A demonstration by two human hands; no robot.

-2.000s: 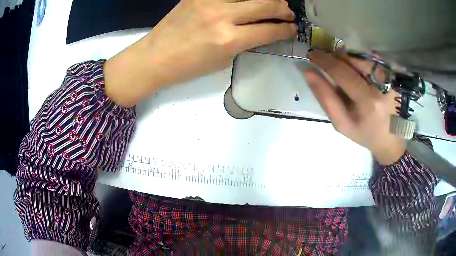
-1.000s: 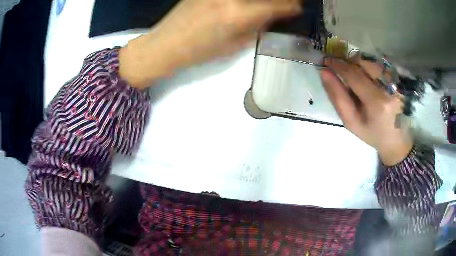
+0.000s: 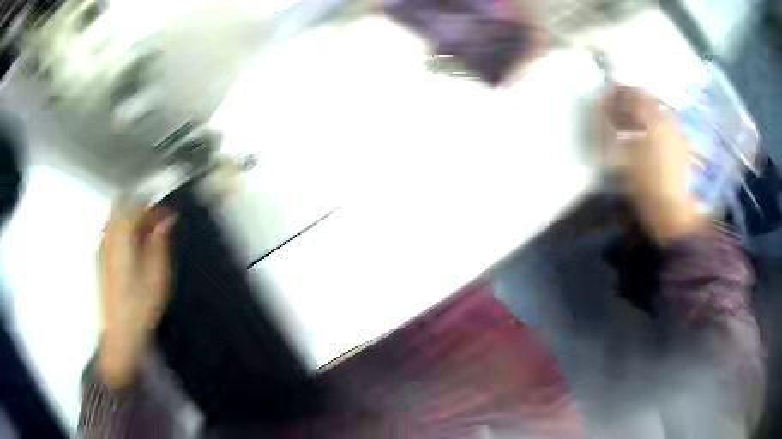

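The view is strongly blurred. A black cloth panel (image 3: 227, 317) runs from under the sewing machine head (image 3: 103, 103) down over the table's front edge. My left hand (image 3: 137, 274) is at the panel's left edge, close to the needle area, with fingertips bent towards the cloth; blur hides whether it pinches it. My right hand (image 3: 656, 163) is away from the cloth at the table's right end, fingers curled beside a small dark shape; whether it holds this cannot be told.
The white table (image 3: 446, 197) spans the middle. A blurred dark purple thing (image 3: 480, 39) is at the top centre. Blurred bluish, clear-looking material (image 3: 712, 146) lies beyond my right hand. My lap (image 3: 480, 369) shows below the front edge.
The view has swung right and tilted, putting the machine head at upper left. My right hand has moved from beside the needle to the table's right end. The black panel now shows below the head.
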